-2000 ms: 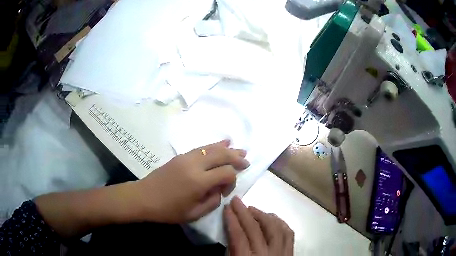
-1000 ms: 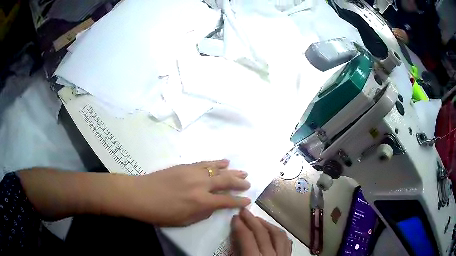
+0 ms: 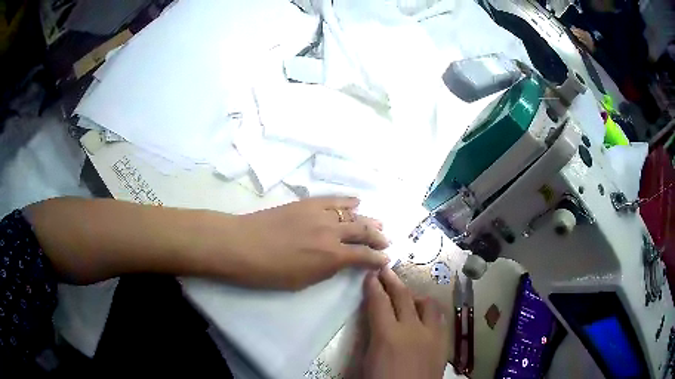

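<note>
A white fabric piece [image 3: 274,322] lies on the pale machine table, partly under my hands, its front corner near the table's front edge. My left hand [image 3: 311,240], with a ring, lies flat on the fabric, fingers pointing toward the needle area. My right hand [image 3: 403,322] is at the fabric's right edge, its fingertips close to my left fingertips; whether it pinches the cloth is not clear. The sewing machine's green cover [image 3: 492,141] is ahead to the right. The needle plate [image 3: 427,244] is just beyond my fingertips, partly washed out by glare.
A stack of white pieces [image 3: 170,81] lies at the back left, with loose white pieces [image 3: 326,122] beside it. Snips [image 3: 463,326], a lit phone [image 3: 527,333] and a blue-lit control panel [image 3: 610,337] are at the right. A grey lamp-like block [image 3: 481,76] is behind the cover.
Both hands and the fabric have moved toward the needle area. More of the fabric shows in front of my left forearm. The camera view has also shifted.
</note>
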